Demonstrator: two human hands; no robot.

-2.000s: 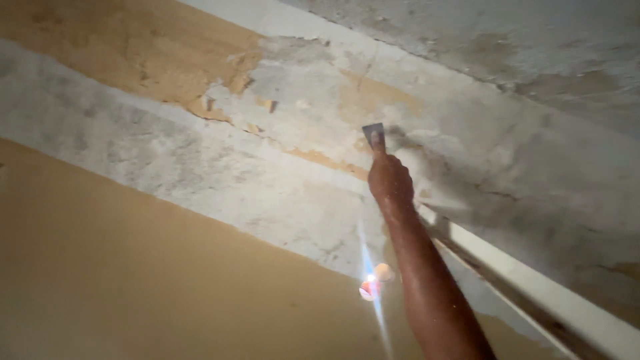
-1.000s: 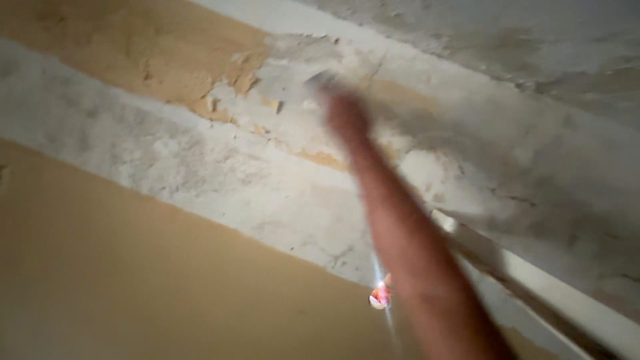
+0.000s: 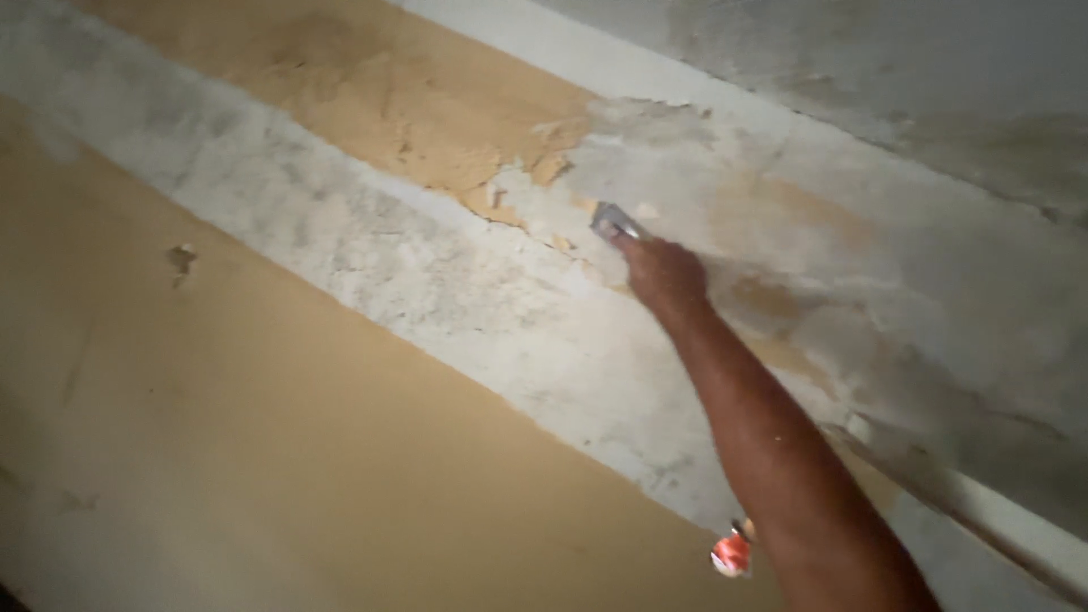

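Note:
My right hand (image 3: 670, 276) reaches up from the lower right, closed around a flat metal scraper (image 3: 615, 223). The blade lies at the bare grey-white plaster (image 3: 646, 161), just right of the ragged edge of the ochre paint (image 3: 476, 93). Small flakes of loose paint (image 3: 563, 244) cling near the blade. Whether the blade presses on the surface cannot be told. The scraper's handle is hidden in my fist. My left hand is not in view.
A pale plaster band (image 3: 408, 263) runs diagonally beside a lower ochre wall (image 3: 382, 459). At the lower right a pale ledge or trim (image 3: 1011, 510) juts out. A small red and white object (image 3: 731, 555), not clearly identifiable, shows beside my forearm.
The scraper in my right hand is nearer the ragged ochre paint edge than two seconds ago. The bright glare near the red and white object is gone. The view has shifted.

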